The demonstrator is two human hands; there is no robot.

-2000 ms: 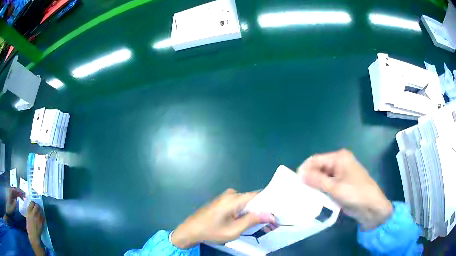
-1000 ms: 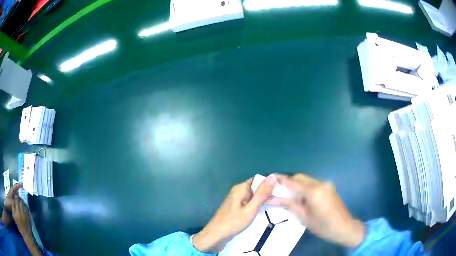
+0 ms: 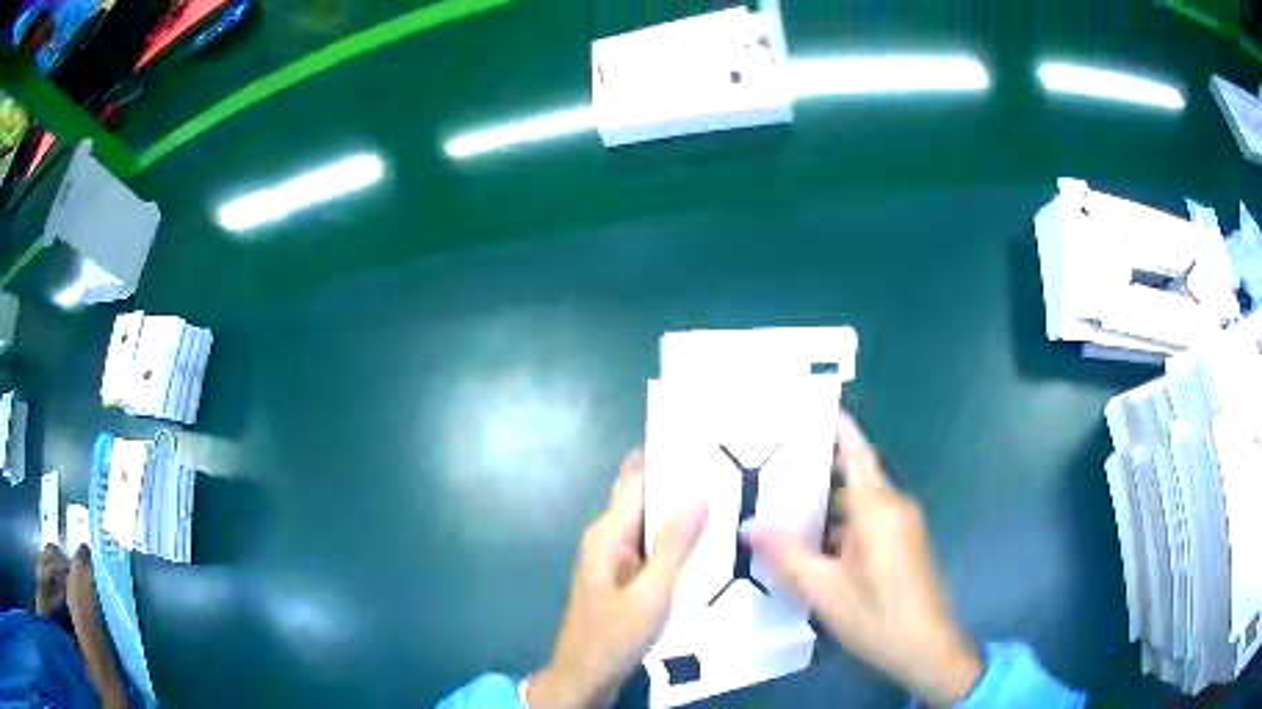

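A white die-cut insert card [image 3: 703, 436] lies lengthwise in front of me over the dark green table [image 3: 360, 485]. It has a narrow cutout with branching slits in its middle and a small square hole near each end. My left hand [image 3: 619, 589] grips its left long edge, with the thumb on the face. My right hand [image 3: 865, 568] is at the right long edge, fingers along the side and thumb over the middle cutout. The fingertips under the card are hidden.
A stack of white inserts [image 3: 1176, 519] stands at right, with a smaller insert pile [image 3: 1128, 270] behind it. A white box [image 3: 692, 83] is at the far middle. White card stacks [image 3: 155, 367] and an open box [image 3: 100, 229] are at left. Another person's hands [image 3: 69, 575] show at lower left.
The card was being bent at its end between both hands. It now lies flatter and lengthwise, higher in the picture, with my hands along its two long sides. The view has shifted slightly.
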